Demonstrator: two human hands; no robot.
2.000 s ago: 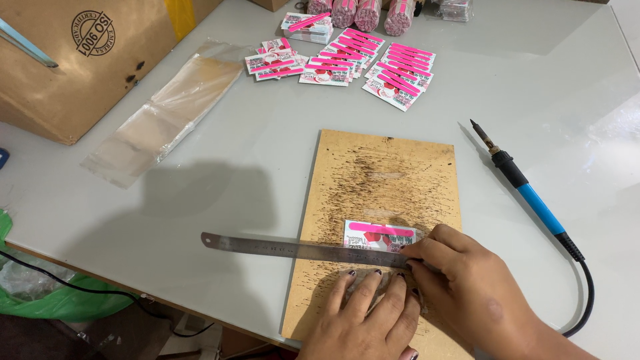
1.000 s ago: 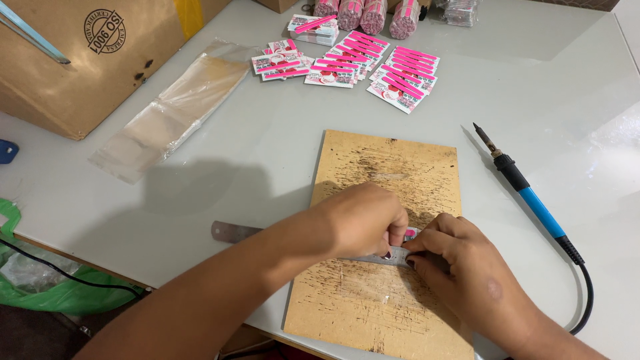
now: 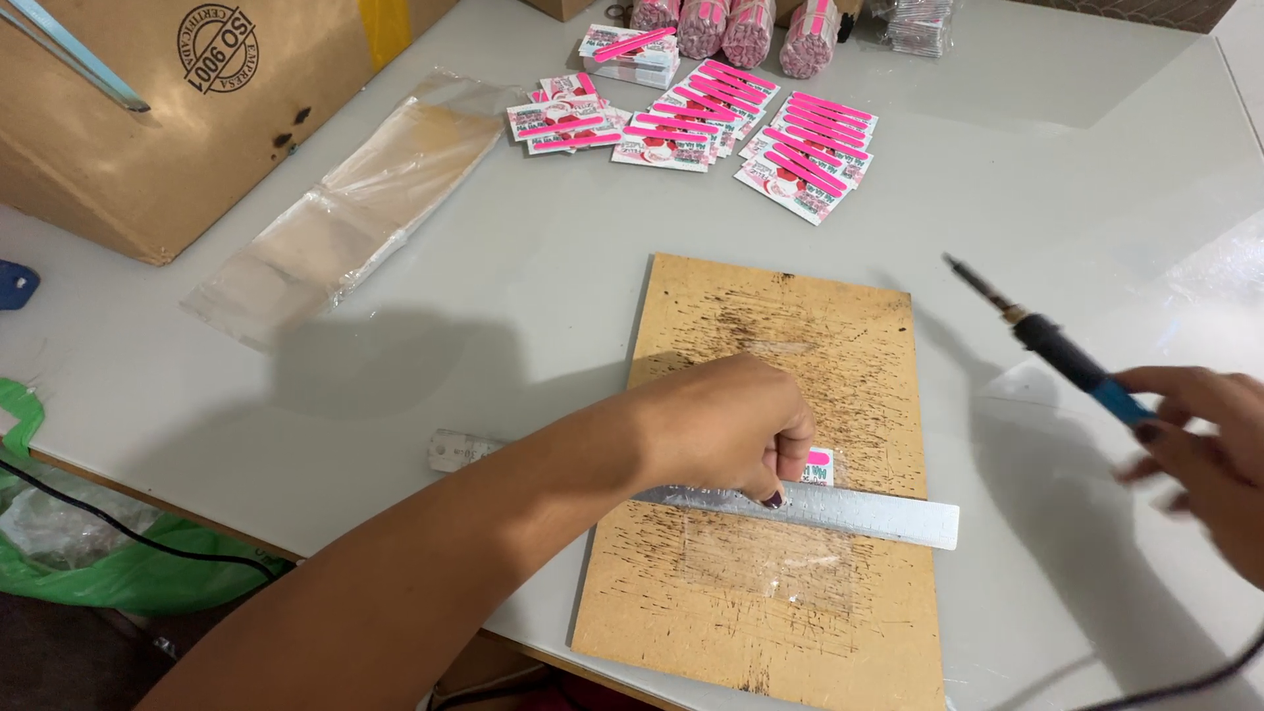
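My left hand (image 3: 736, 425) presses a metal ruler (image 3: 869, 513) down across a scorched wooden board (image 3: 780, 632). Under that hand, a printed card with a pink nail file (image 3: 820, 464) shows only its right end, along the ruler's upper edge. A clear plastic sleeve (image 3: 770, 563) extends below the ruler. Off the board's right side, my right hand (image 3: 1195, 434) grips a blue-and-black soldering iron (image 3: 1066, 355) by its handle, its tip pointing up and left above the table.
Flat plastic bags (image 3: 365, 197) lie at the upper left beside a cardboard box (image 3: 128, 148). Cards with pink files (image 3: 810, 148) and banded bundles (image 3: 748, 35) occupy the far side. A green plastic bag (image 3: 128, 573) hangs by the left table edge; the iron's cord (image 3: 1165, 686) runs at lower right.
My right hand has left the ruler and picked up the soldering iron, which was lying on the table. My left hand, earlier below the ruler, now presses on it from above.
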